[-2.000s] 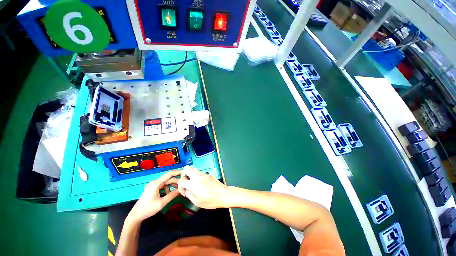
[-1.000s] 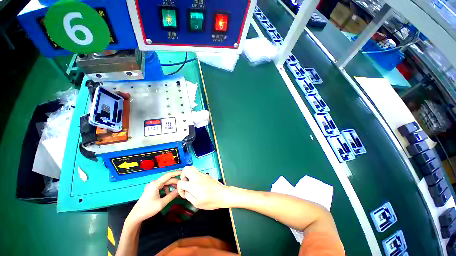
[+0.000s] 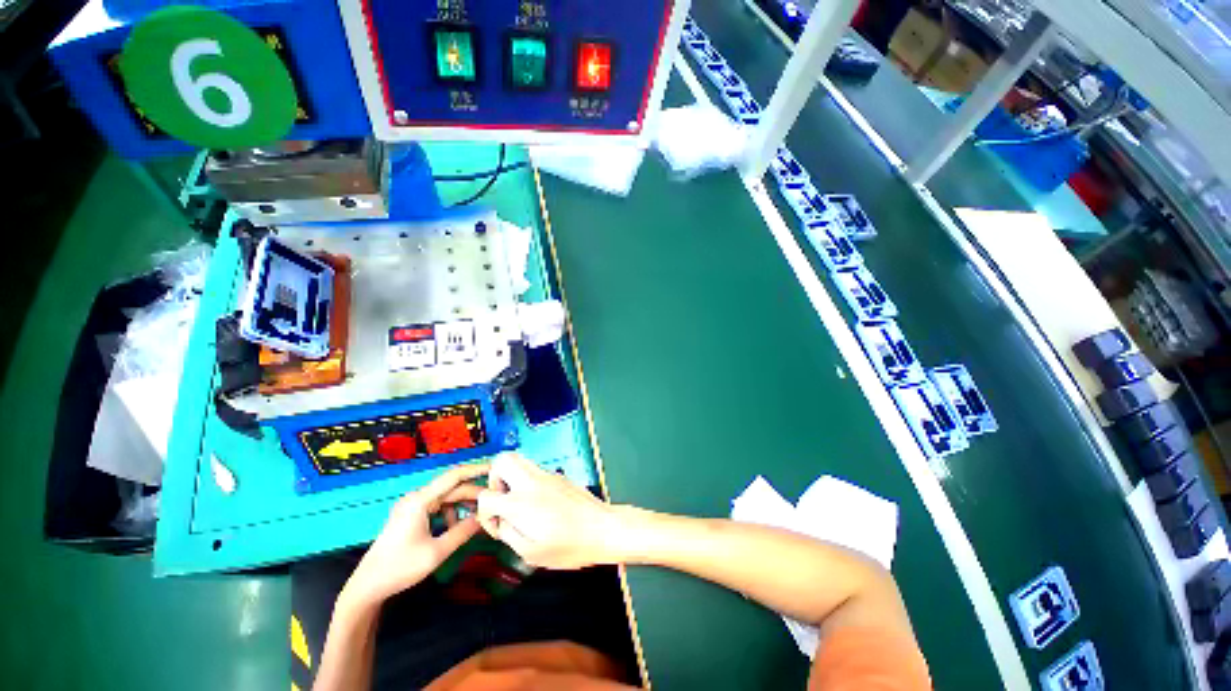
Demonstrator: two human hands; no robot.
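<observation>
My left hand (image 3: 421,529) and my right hand (image 3: 533,513) meet at the front edge of the turquoise press table. Their fingertips are pinched together around something too small to make out. A framed panel (image 3: 288,300) with a pale rim and dark markings sits tilted on the brown-orange fixture (image 3: 338,324) at the left of the press bed (image 3: 419,277). Neither hand touches it. Two red buttons (image 3: 398,446) on a black strip are just beyond my hands.
Panels (image 3: 891,354) lie in rows along the pale rail on the right. White sheets (image 3: 848,517) lie beside my right forearm. A dark flat rectangle (image 3: 548,386) is right of the press. The control box (image 3: 520,68) hangs ahead. A black bin (image 3: 81,446) stands left.
The panels on the line have moved toward the near right. My hands have stayed in nearly the same place, with only slight finger movement. The tilted panel has not moved.
</observation>
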